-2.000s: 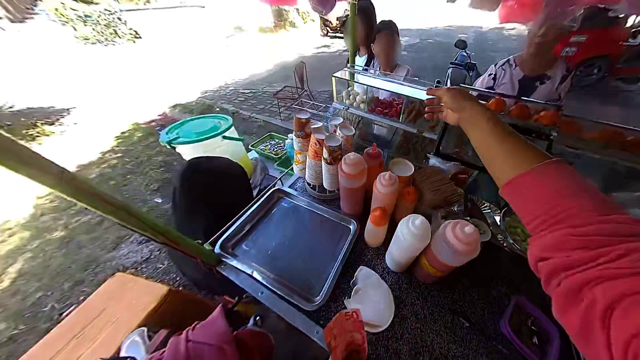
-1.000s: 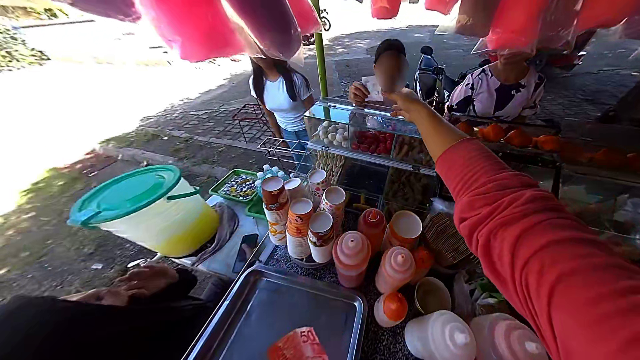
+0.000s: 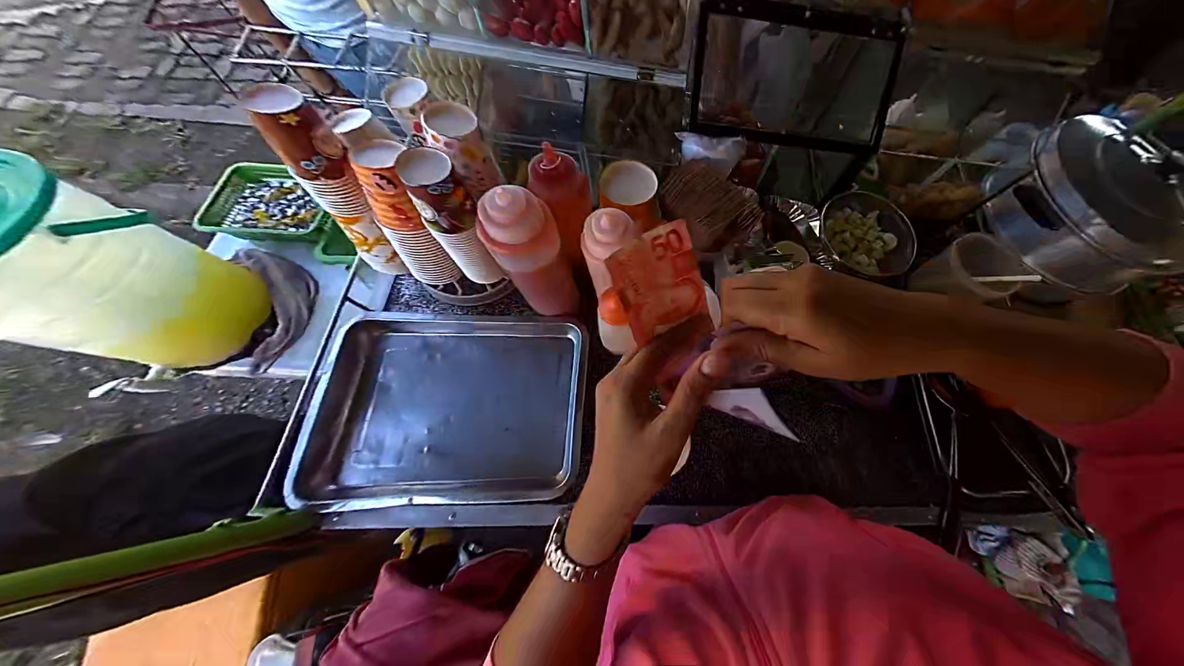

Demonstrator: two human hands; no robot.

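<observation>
My left hand [image 3: 643,421], with a metal watch on its wrist, holds an orange-red banknote [image 3: 655,285] upright between its fingers. My right hand [image 3: 800,324] meets it from the right, its thumb and fingers pinching a purplish folded paper, perhaps another banknote, that partly hides between both hands. Just behind the hands stand squeeze bottles: a pink one [image 3: 529,245], a red one [image 3: 561,185] and one with an orange cap, partly covered by the banknote. A white paper piece [image 3: 751,412] lies below my right hand on the dark counter.
An empty metal tray [image 3: 453,407] lies left of my hands. Stacked paper cups [image 3: 416,213] stand behind it. A lidded bucket of yellow liquid [image 3: 129,287] and a green basket [image 3: 268,203] are at left. A bowl of chopped food [image 3: 860,233] and a metal pot [image 3: 1091,203] sit at right.
My right hand has come back from beside the person across the display case and now meets my left hand over the counter. The view has tilted down.
</observation>
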